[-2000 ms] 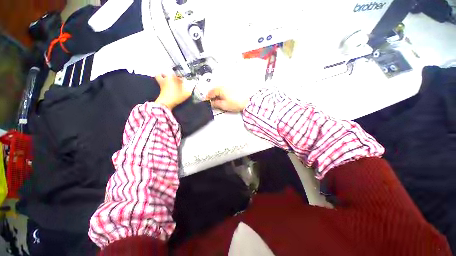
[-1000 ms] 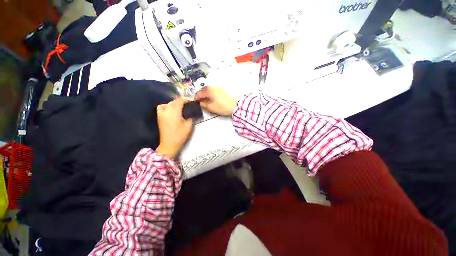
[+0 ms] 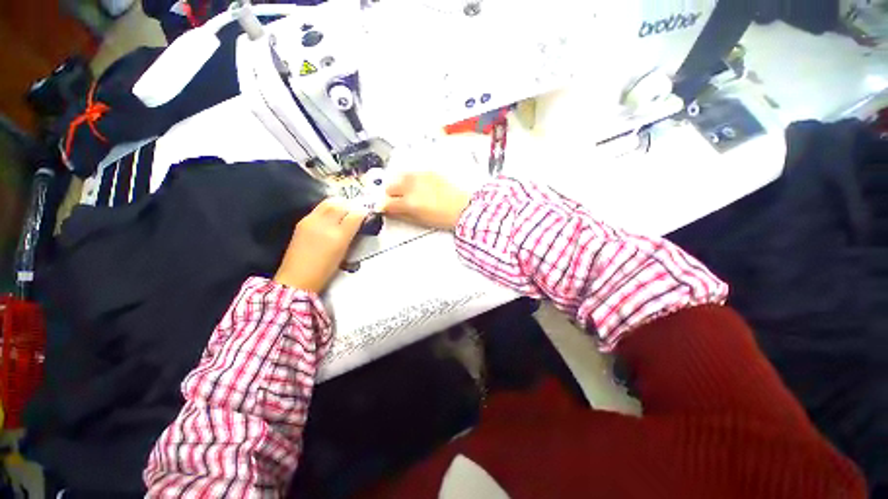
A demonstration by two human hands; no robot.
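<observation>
The black garment [image 3: 166, 253] lies heaped over the left part of the machine bed and hangs off its edge. My left hand [image 3: 324, 239] pinches a small dark fold of it just in front of the needle area [image 3: 358, 175]. My right hand [image 3: 424, 198] is close beside it on the right, with its fingertips at the presser foot. Whether the right fingertips grip the cloth is hidden. The white sewing machine head [image 3: 428, 58], marked "brother", stands above both hands.
A red item [image 3: 477, 123] lies behind my right hand. Metal fittings [image 3: 716, 122] sit at the right of the machine. Dark cloth [image 3: 798, 263] hangs at the right. A black bundle with an orange-red tie [image 3: 90, 122] lies upper left. A red basket [image 3: 19, 351] is at far left.
The black fold between my hands has drawn in under the fingertips, and less of it shows. My left hand has moved from beside the needle to nearer me. The view has shifted a little.
</observation>
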